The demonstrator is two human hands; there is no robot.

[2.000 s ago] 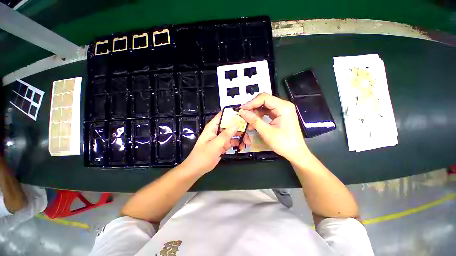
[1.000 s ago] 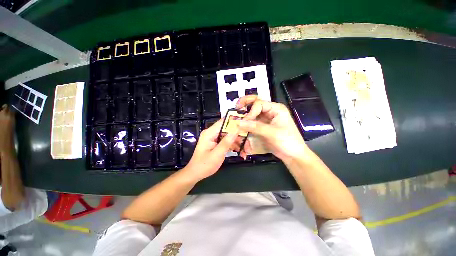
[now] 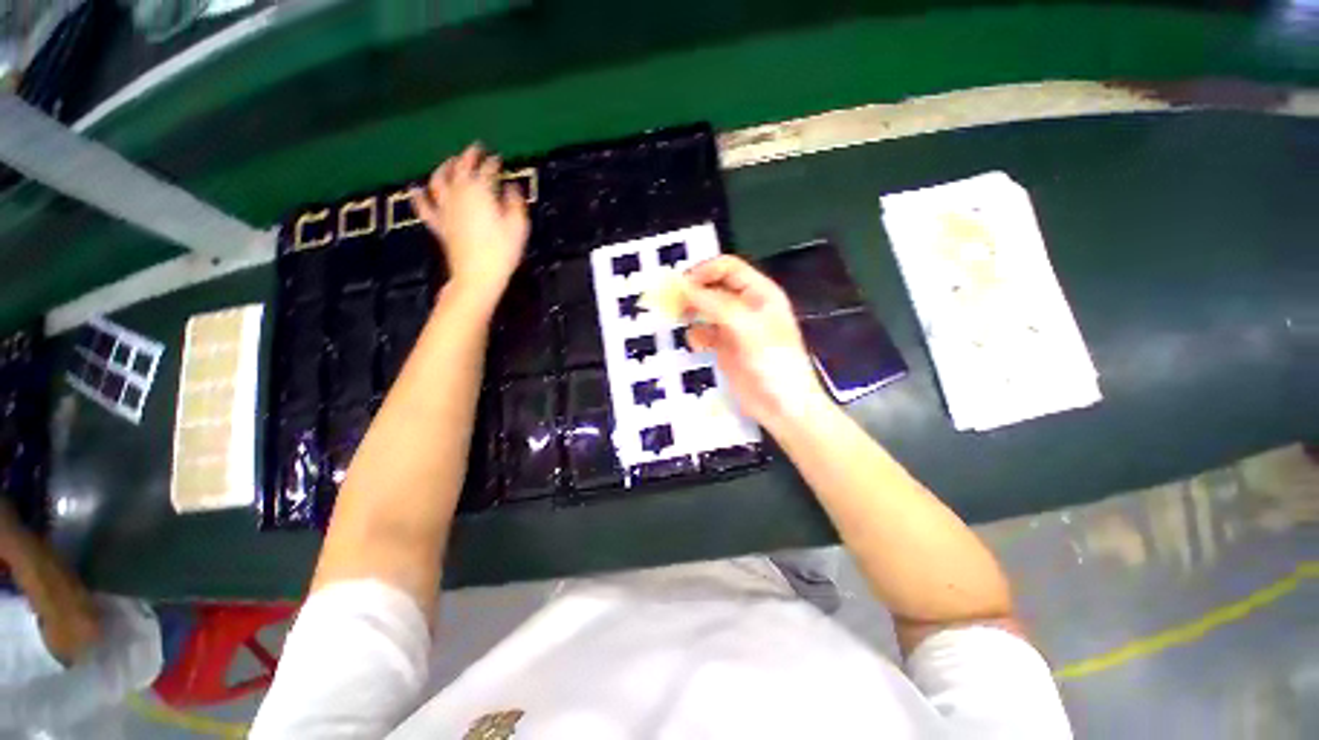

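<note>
The large glossy black tray (image 3: 391, 289) has yellowish-outlined frames (image 3: 357, 218) in its far row. My left hand (image 3: 477, 224) is over that row, beside the rightmost outlined frame (image 3: 519, 185); its fingers are blurred and cover part of the row, and its grip is unclear. My right hand (image 3: 748, 330) pinches a small tan piece (image 3: 670, 297) above the white liner sheet (image 3: 624, 412). The sheet lies on the tray's right part, with notched dark holes in two columns, some hidden by my hand.
Right of the tray are a dark glossy slab (image 3: 839, 325) and a white stack with tan bits (image 3: 998, 311). At left are a tan adhesive sheet (image 3: 217, 412) and a ladder-like white liner (image 3: 116, 366). Another person's arm (image 3: 51, 586) shows at the left edge.
The black frame has left the space between my hands. My left hand has moved to the far row, where an outline now shows farther right. My right hand has stayed over the liner with the tan piece.
</note>
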